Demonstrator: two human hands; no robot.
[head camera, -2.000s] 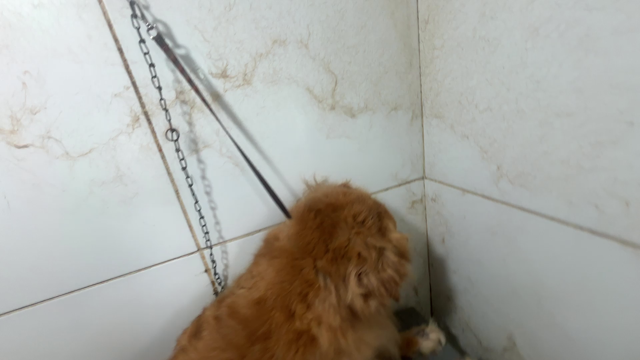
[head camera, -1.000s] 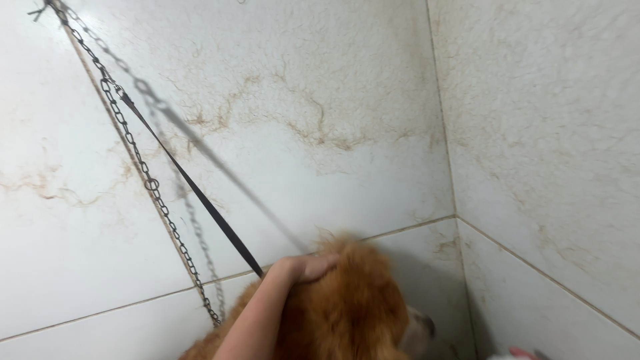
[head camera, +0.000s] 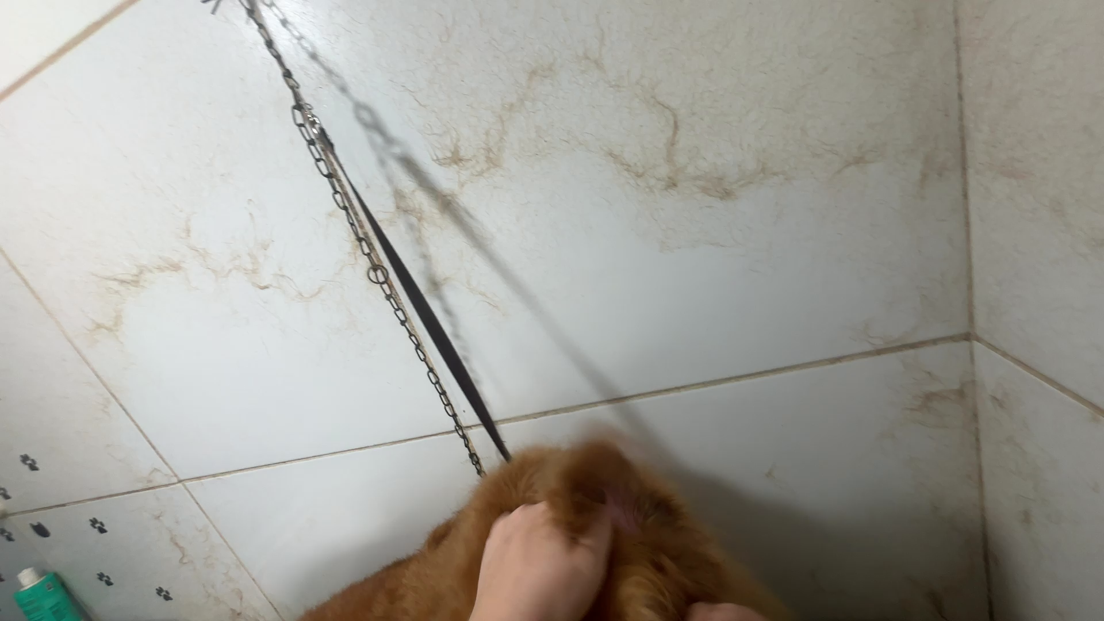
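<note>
A dog with reddish-brown curly fur (head camera: 405, 578) is at the bottom of the view, close to the tiled wall. My left hand (head camera: 543, 561) grips the dog's ear (head camera: 595, 479) with curled fingers, and pink skin shows beside the thumb. Just a sliver of my right hand (head camera: 724, 611) shows at the bottom edge, against the dog's fur; its fingers are hidden. A black strap leash (head camera: 431, 323) runs from a metal clip down to the dog. Beside it hangs a dark metal chain (head camera: 377, 274), whose lower end passes behind the dog.
White wall tiles (head camera: 302, 379) with loose hair stuck on them meet another wall at a corner on the right. A green bottle with a white cap (head camera: 47, 595) stands at the lower left, near paw-print marks (head camera: 97, 525) on the tiles.
My left hand has come onto the dog's ear. One second ago a hand lay on top of the dog's fur; two seconds ago no hand was in view. The view has shifted.
</note>
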